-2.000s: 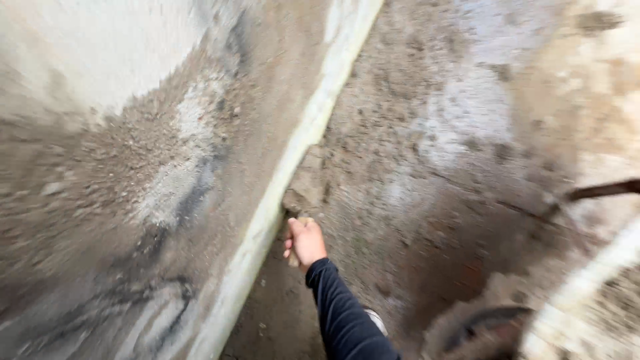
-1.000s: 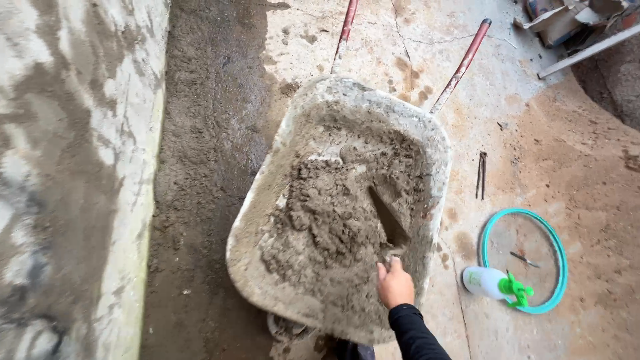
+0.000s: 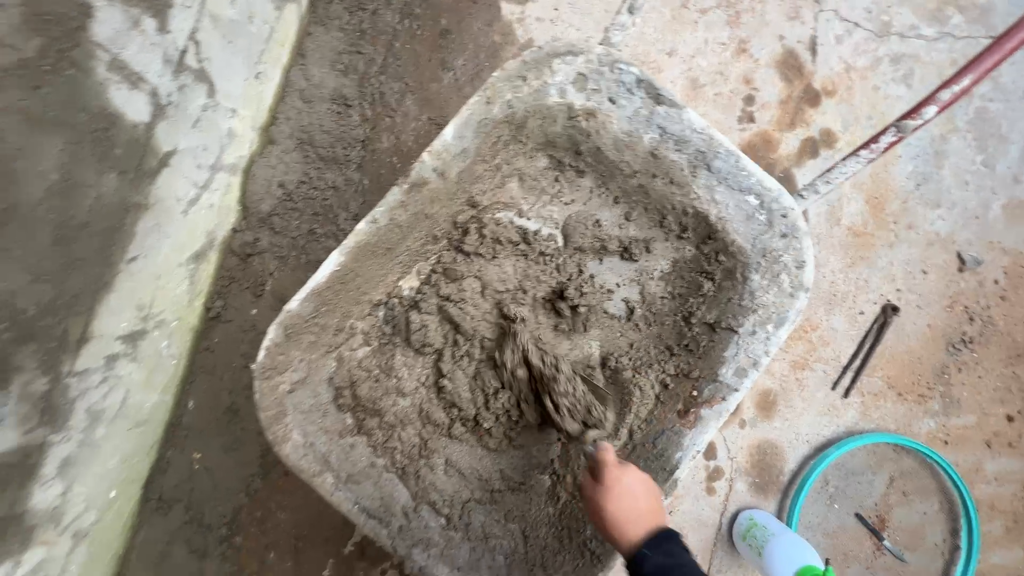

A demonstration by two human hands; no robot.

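A wheelbarrow tray [image 3: 768, 224] caked with dried cement holds wet grey-brown mortar [image 3: 448, 336]. My right hand [image 3: 624, 500], in a dark sleeve, comes in at the bottom and is closed around the handle of a trowel [image 3: 560, 392]. The trowel's blade carries a heap of mortar, which covers most of it, low in the middle of the tray. Motion blurs the blade. My left hand is outside the picture.
A red wheelbarrow handle [image 3: 920, 112] reaches to the upper right. Pincers [image 3: 866, 350], a teal-rimmed round sieve [image 3: 972, 512] and a white spray bottle [image 3: 772, 544] lie on the stained concrete floor. A pale wall edge [image 3: 184, 264] runs along the left.
Two seconds ago my right hand was beside the wall's pale edge; it is now over the wheelbarrow. Since one second ago the trowel has gone into the mortar and taken up a heap. The view has shifted.
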